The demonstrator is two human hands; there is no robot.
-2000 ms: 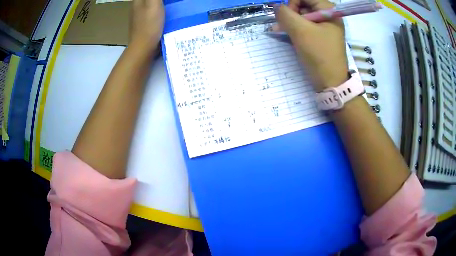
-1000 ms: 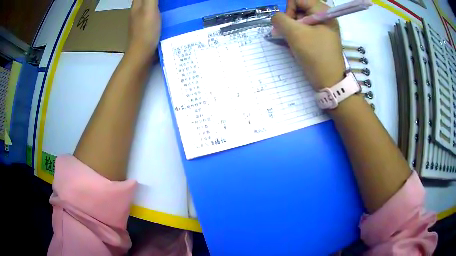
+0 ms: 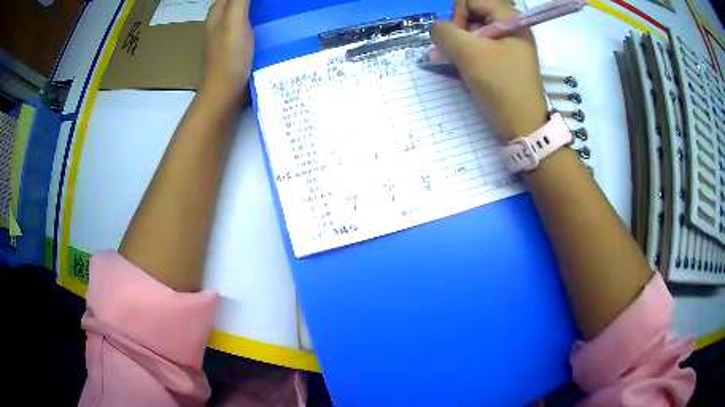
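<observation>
A white printed form with handwriting lies under a dark metal lever clip on the open blue folder. My right hand holds a pink and white pen, its tip on or just above the form's upper part. The tip is slightly blurred, so contact is unclear. My left hand lies along the folder's upper left edge. Its fingertips are at the top of the picture, and whether it grips the folder cannot be told.
A tray with dark ringed parts lies partly under the folder. Stacked trays stand at right. At left are a brown cardboard sheet with a white label and a blue bin with yellow-edged sheets. Yellow tape edges the bench.
The folder, form and cardboard appear slightly lower and further left in the picture, so the view has shifted. The pen tip has shifted slightly down and left in the picture. Both hands stay in similar places.
</observation>
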